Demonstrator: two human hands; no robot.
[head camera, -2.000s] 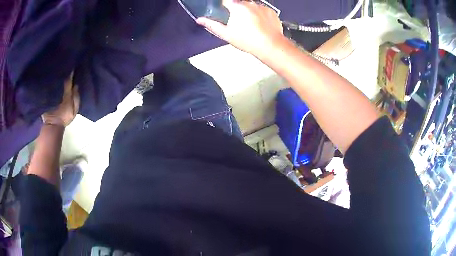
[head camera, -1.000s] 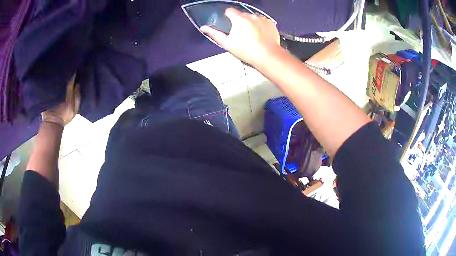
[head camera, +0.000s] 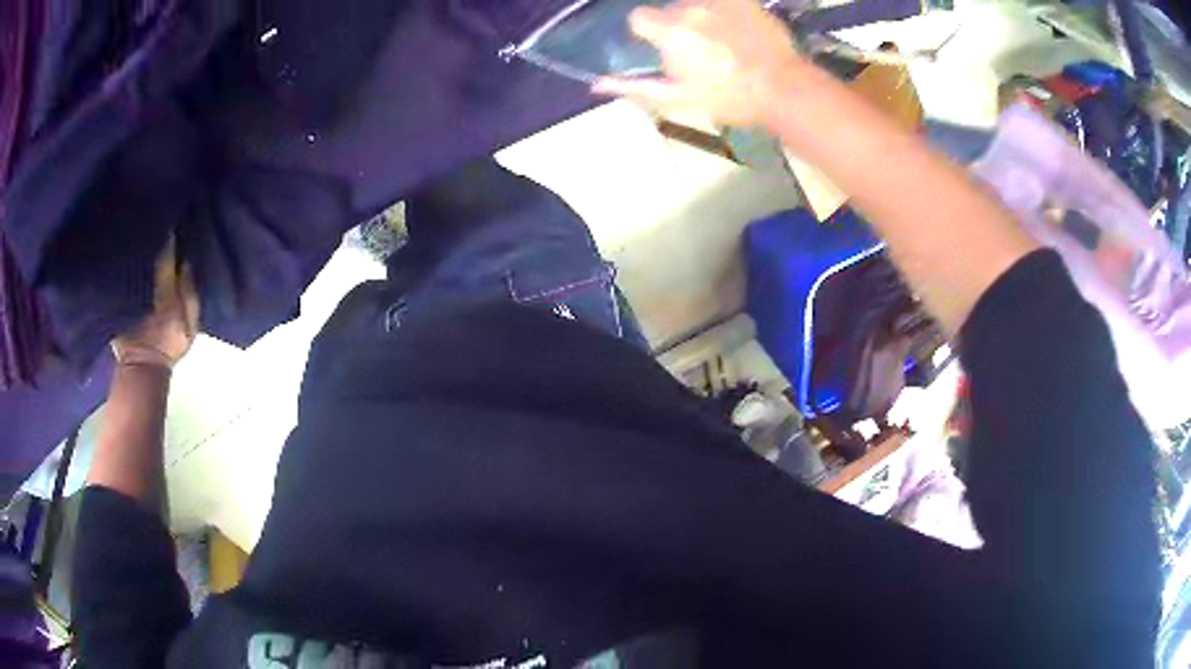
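Note:
A dark iron (head camera: 594, 42) with a pale-edged pointed plate lies on the dark purple table cover (head camera: 418, 98) at the top, its tip pointing left. My right hand (head camera: 712, 59) is on the iron, and its handle is hidden under the fingers. My left hand (head camera: 163, 314) grips the lower edge of a dark garment piece (head camera: 261, 235) at the left, which hangs in folds over the table's edge. The fingers are partly hidden by the cloth.
Purple layered cloth (head camera: 16, 183) is at the far left edge. A blue crate (head camera: 777, 281) holding dark cloth stands on the pale floor at right. A blurred light purple shape (head camera: 1084, 216) shows at the right. My legs are close against the table.
The iron and my right hand have shifted slightly right in the picture. My left hand stays on the cloth. The light purple shape has appeared at the right.

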